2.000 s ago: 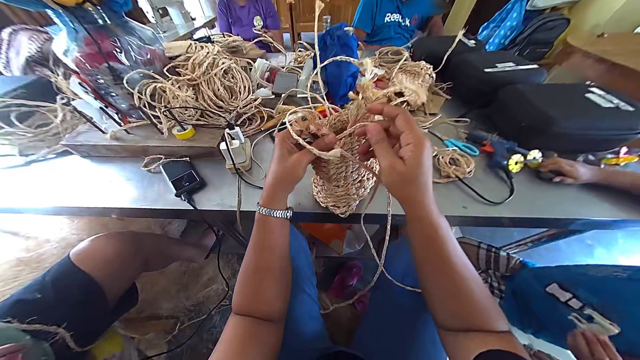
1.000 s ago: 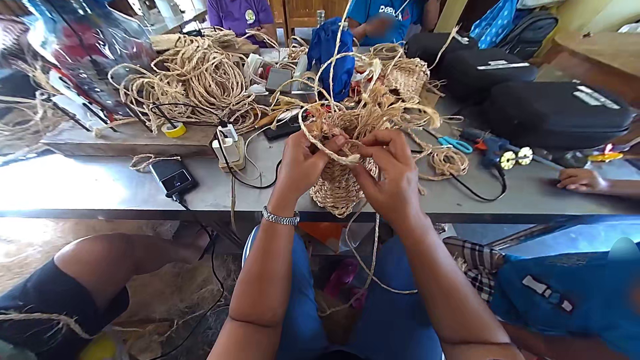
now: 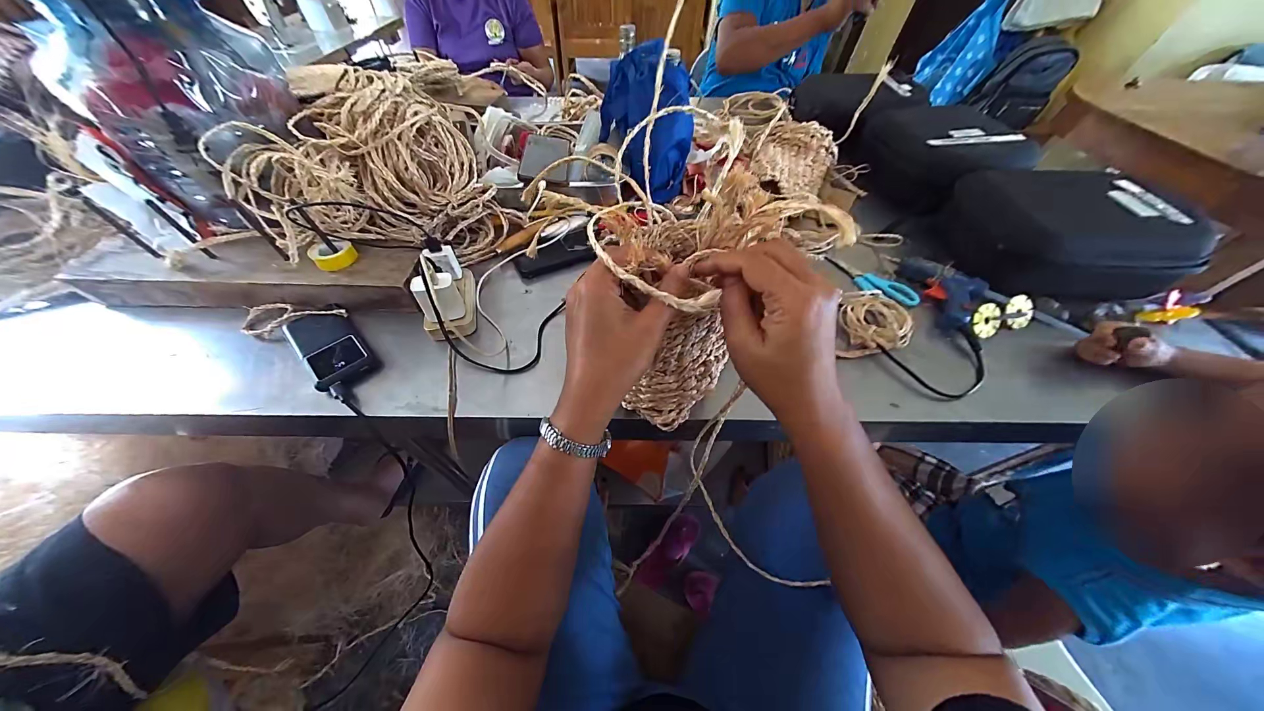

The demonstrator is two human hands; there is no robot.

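A woven natural-fiber piece [image 3: 679,367], pouch-like in shape, hangs over the table's front edge below my hands, with frayed fiber ends sticking up at its top. My left hand [image 3: 620,321] grips its upper rim and a twisted fiber cord [image 3: 642,286] between thumb and fingers. Close on the right, my right hand [image 3: 780,321] pinches the same cord at the rim; its fingertips partly hide the strand. A long loose cord [image 3: 703,494] trails from the piece down between the knees.
A cord heap [image 3: 385,148] lies on a wooden board [image 3: 237,281] at back left. Around are a power bank [image 3: 332,351], a power strip [image 3: 444,304], blue-handled scissors [image 3: 887,288], a glue gun [image 3: 953,296] and black cases [image 3: 1076,232]. Other people sit across the table and at right.
Both hands stay at the rim; my right hand's fingers have shifted along the cord. The person at right has leaned in, head and blue shirt now in view.
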